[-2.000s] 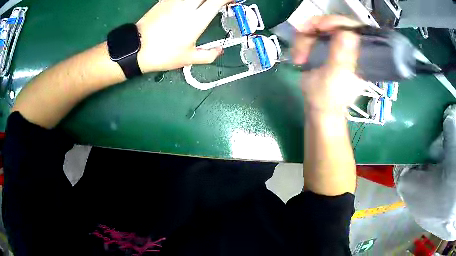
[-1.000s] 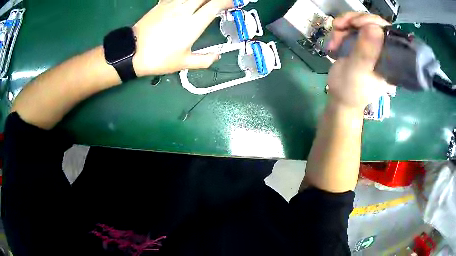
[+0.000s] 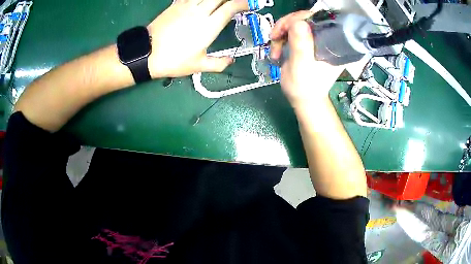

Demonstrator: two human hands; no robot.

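Note:
White loop-shaped housings with blue inserts lie in a slanted row on the green bench; the nearest housing [image 3: 230,94] has its wide end partly behind my right hand. My left hand [image 3: 193,38], with a black watch, holds the row down, thumb across the nearest loop and fingers spread over the ones above. Some of its fingertips reach the top edge of the picture. My right hand [image 3: 304,56] grips a grey electric screwdriver [image 3: 335,41] with a black coiled cord, over the nearest housing's blue end. The bit is hidden by my fingers. A thin dark wire [image 3: 206,111] trails toward me.
Stacked housings [image 3: 382,111] lie at right and more [image 3: 13,36] at far left. A metal box [image 3: 359,67] is partly behind the screwdriver. A pale strip [image 3: 439,69] crosses the bench at right. Red bins [image 3: 405,185] and part of a person [image 3: 428,227] are below right.
My right hand and the screwdriver moved right toward the metal box, then back left over the nearest housing. My left hand has stayed on the housings with only a slight shift.

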